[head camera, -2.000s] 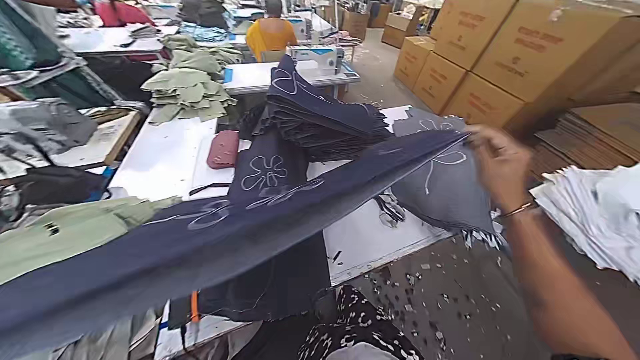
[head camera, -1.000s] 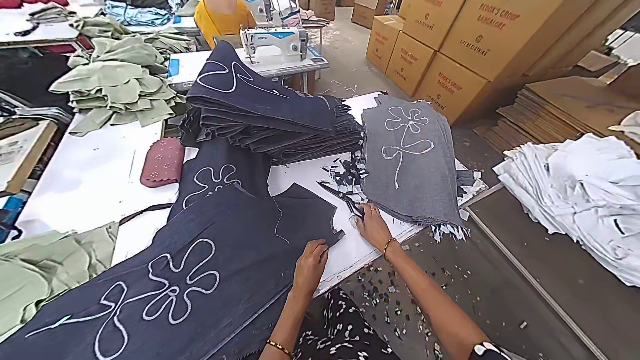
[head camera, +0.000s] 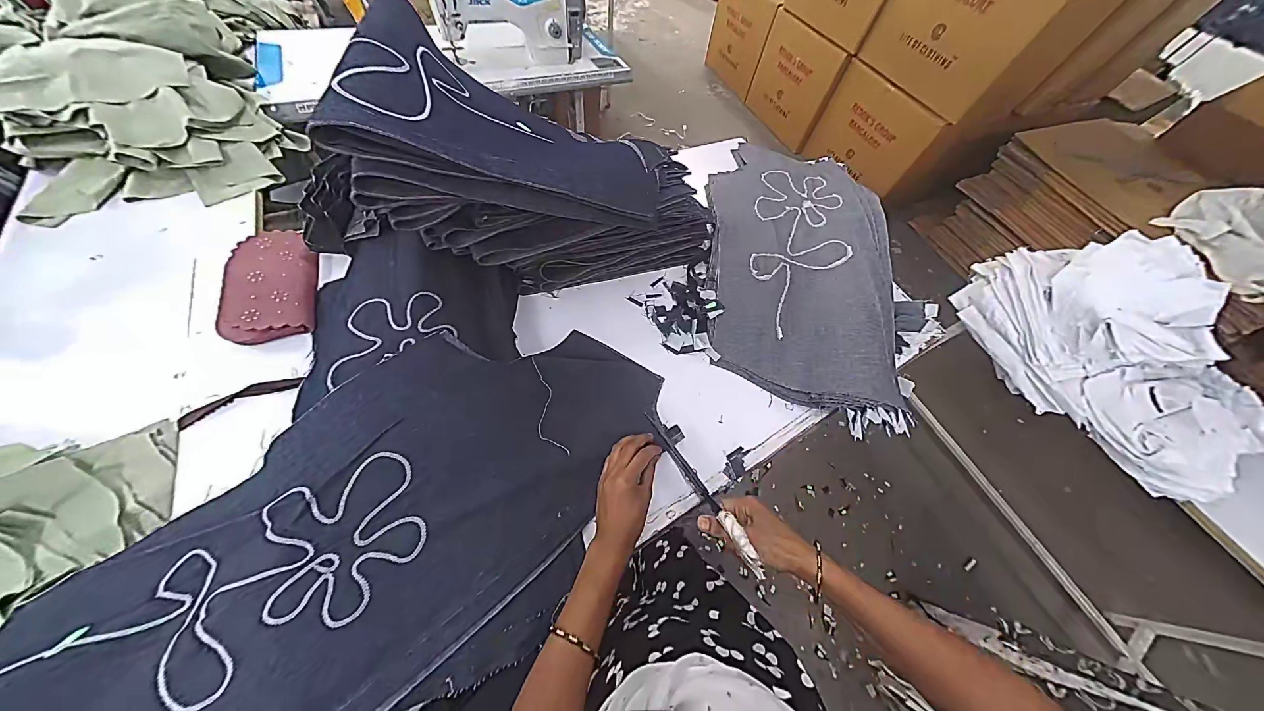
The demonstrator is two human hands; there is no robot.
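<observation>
A dark navy fabric panel (head camera: 464,444) with a white embroidered flower lies spread over the table at the left and centre. My left hand (head camera: 627,486) pinches its right edge near a small dark tab. In my right hand (head camera: 762,535) are scissors (head camera: 688,471) with white-wrapped handles, their blades at that same edge beside my left fingertips. Behind is a thick folded stack of navy panels (head camera: 494,188). To its right, grey panels (head camera: 815,286) with a white flower lie piled, dark clippings (head camera: 681,311) beside them.
A pink scalloped case (head camera: 267,286) lies on the white table (head camera: 109,296). Green fabric pieces (head camera: 128,99) are heaped at the left. A sewing machine (head camera: 523,30) stands behind. Cardboard boxes (head camera: 839,89), flattened cartons (head camera: 1096,188) and white fabric pieces (head camera: 1116,365) are at the right. Scraps litter the floor.
Two seconds ago my right hand held up the navy panel; one second ago it lay flat. The scissors, on the table beside the clippings then with my right hand at them, are now at the panel's edge.
</observation>
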